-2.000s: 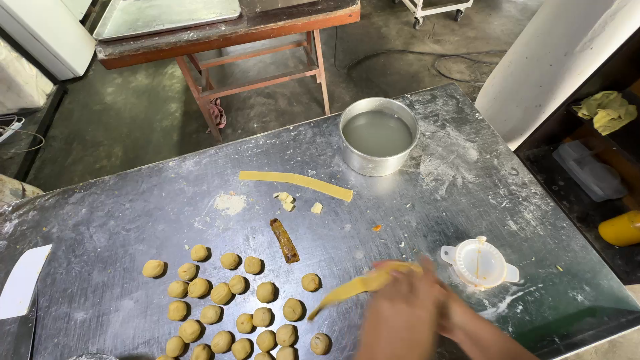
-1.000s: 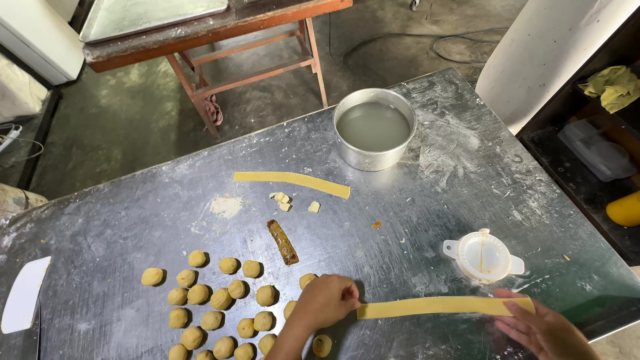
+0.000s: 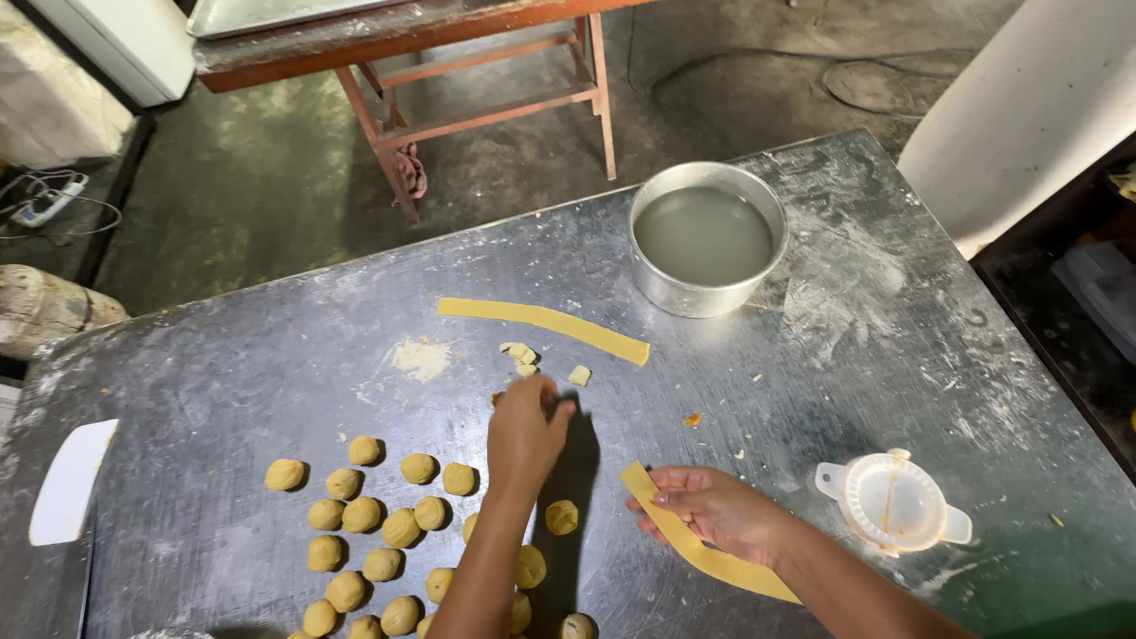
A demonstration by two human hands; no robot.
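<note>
My right hand (image 3: 701,510) holds one end of a flat yellow dough strip (image 3: 706,559), which trails back under the wrist. My left hand (image 3: 530,426) reaches over the brown filled strip, of which only a small edge shows beside the fingers; whether it grips that strip is hidden. Just beyond the fingertips are small pale dough scraps (image 3: 522,355). A second yellow dough strip (image 3: 546,321) lies flat farther back. Many round dough balls (image 3: 361,514) sit around and left of my left forearm. To the right of my right hand lies a white plastic dumpling press (image 3: 892,501), unfolded.
A round metal pan of cloudy liquid (image 3: 706,235) stands near the table's back edge. A white dough scraper (image 3: 73,482) lies at the left. Flour (image 3: 422,358) dusts the metal table (image 3: 266,355). Behind is a wooden table (image 3: 426,40) with a metal tray (image 3: 266,13).
My left hand has let go of the dough strip's left end and moved up and left to the brown strip. My right hand has moved left, and the strip it holds now hangs in a curve.
</note>
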